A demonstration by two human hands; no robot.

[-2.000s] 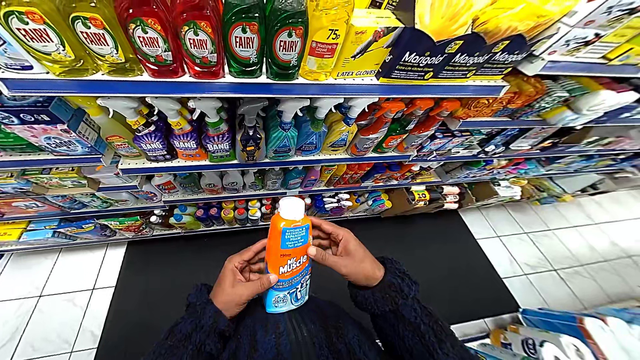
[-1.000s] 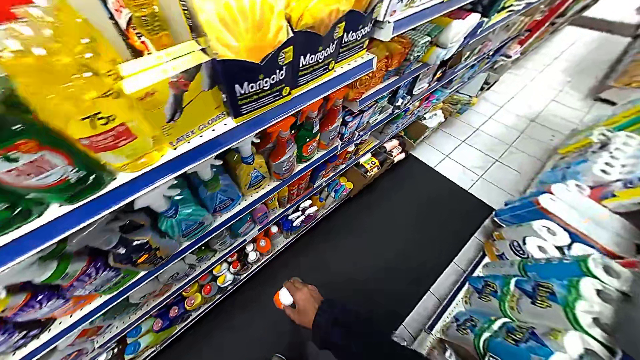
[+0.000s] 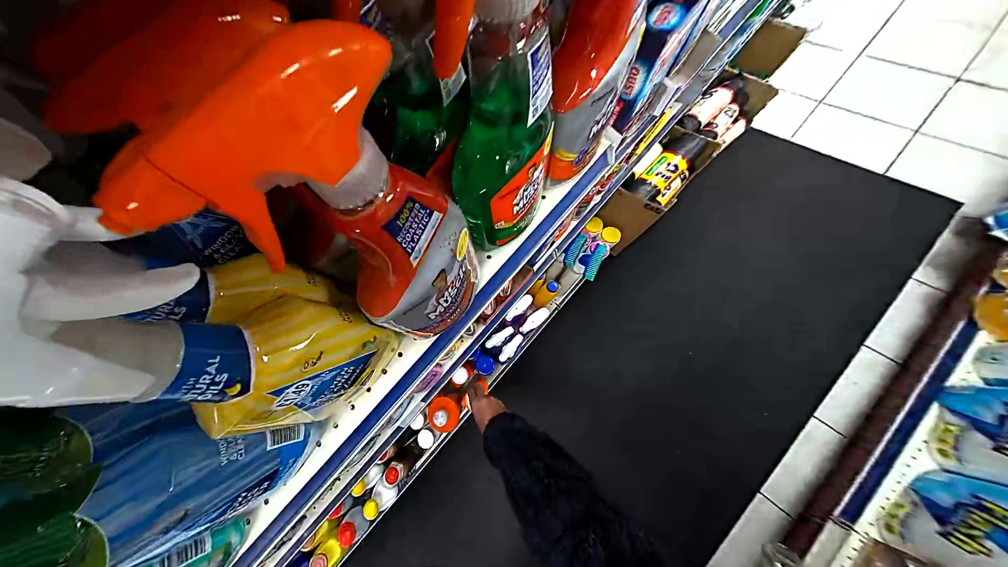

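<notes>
My right hand reaches in from the lower right, in a dark knitted sleeve, to the bottom shelf. Its fingertips are at a small orange item among the bottles; they are small and partly hidden, so whether they grip it I cannot tell. Beside them stand a bottle with a wide orange cap, a white-capped bottle and a blue-capped one. My left hand is out of view. Close to the camera on the upper shelf is a red Mr Muscle spray bottle with an orange trigger head.
Green spray bottles and yellow-labelled ones crowd the upper shelf, whose blue edge runs diagonally above my hand. A black mat covers the floor. Another shelf edge with packs stands at right.
Two seconds ago both hands held an orange Mr Muscle bottle with a white cap; one second ago only one hand showed. That hand is now at the bottom shelf. The view has swung and moved closer.
</notes>
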